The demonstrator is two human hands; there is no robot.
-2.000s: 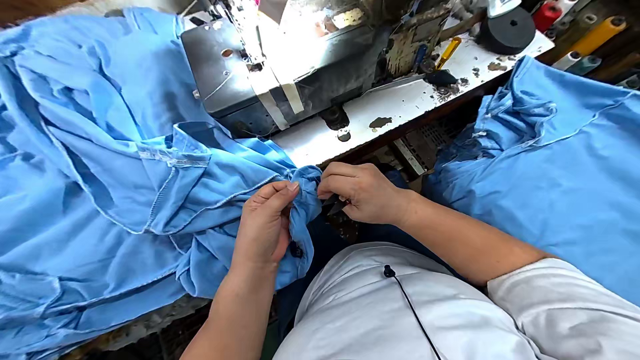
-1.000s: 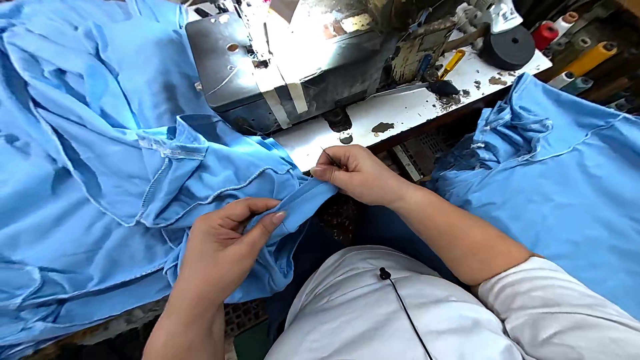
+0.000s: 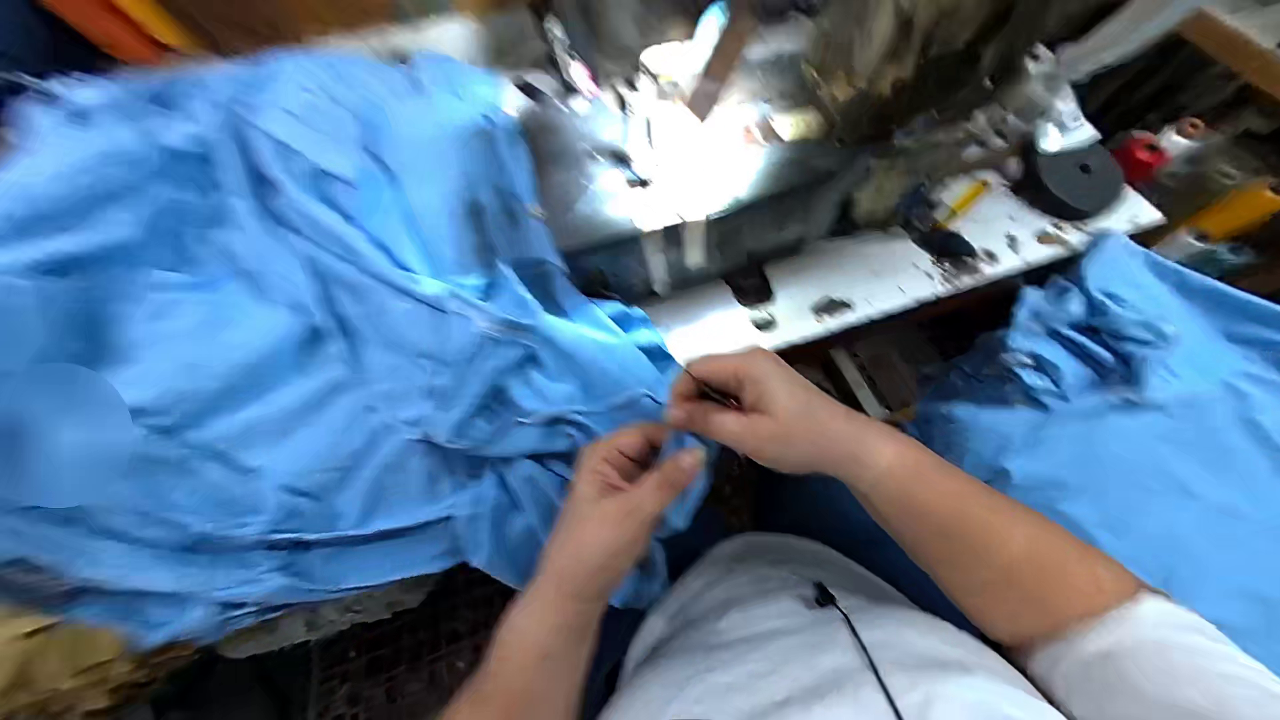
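Light blue fabric (image 3: 330,330) with sewn seams lies in a heap over the left side, its near end hanging by my lap. My left hand (image 3: 625,480) pinches the edge of this fabric between thumb and fingers. Touching close beside it, my right hand (image 3: 755,410) has its fingers closed around a small dark tool, too blurred to name, at the same edge. Beyond both hands stands a sewing machine (image 3: 700,190), brightly lit at its needle area. The view is blurred.
More blue fabric (image 3: 1130,430) hangs on the right. The white table edge (image 3: 830,305) runs between the heaps, with a black roll (image 3: 1070,180), a yellow-handled tool (image 3: 962,203) and dark lint on it. Thread cones, one red (image 3: 1140,157), stand at the back right.
The flat blue fabric edge stretched between my hands a second ago is now bunched at my fingertips. My hands are closer together. The fabric heap on the left has shifted and its folds lie differently.
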